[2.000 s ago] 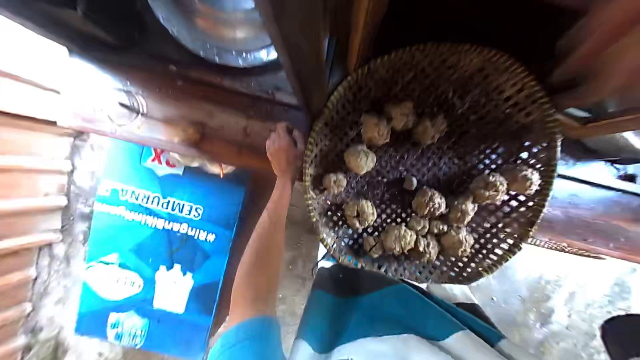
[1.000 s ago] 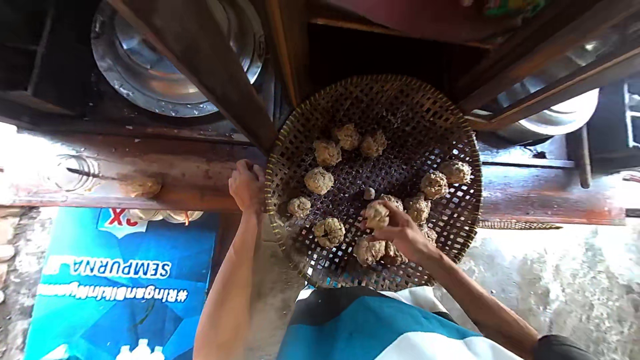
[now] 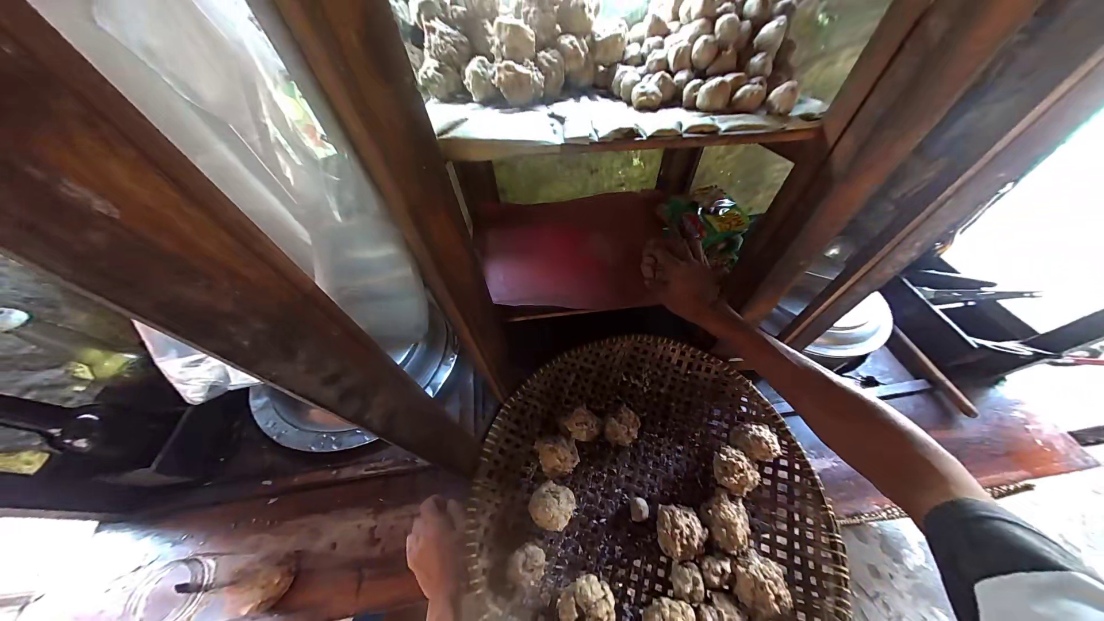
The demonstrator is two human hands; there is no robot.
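Observation:
A round woven bamboo tray [image 3: 638,414] with openwork holes holds several lumpy brown balls [image 3: 552,505] that look like meatballs. My left hand [image 3: 434,545], partly blurred, rests beside the tray's left rim on the wooden ledge; what its fingers do is unclear. My right hand [image 3: 681,274] reaches over the tray's far side to a red-covered shelf [image 3: 561,259]. It is close to some green printed packets [image 3: 720,220] at the shelf's right end. Whether it grips one cannot be told.
An upper shelf [image 3: 509,142] bears heaps of similar balls, large at left and smaller at right. Wooden posts [image 3: 405,190] frame both sides. A metal pan [image 3: 310,423] stands at left, a lidded pot [image 3: 849,328] at right, and a glass [image 3: 177,586] at lower left.
My right hand has moved from the balls in the tray forward to the shelf. The view has tilted up, showing the upper shelf. My left hand stays by the tray's left rim.

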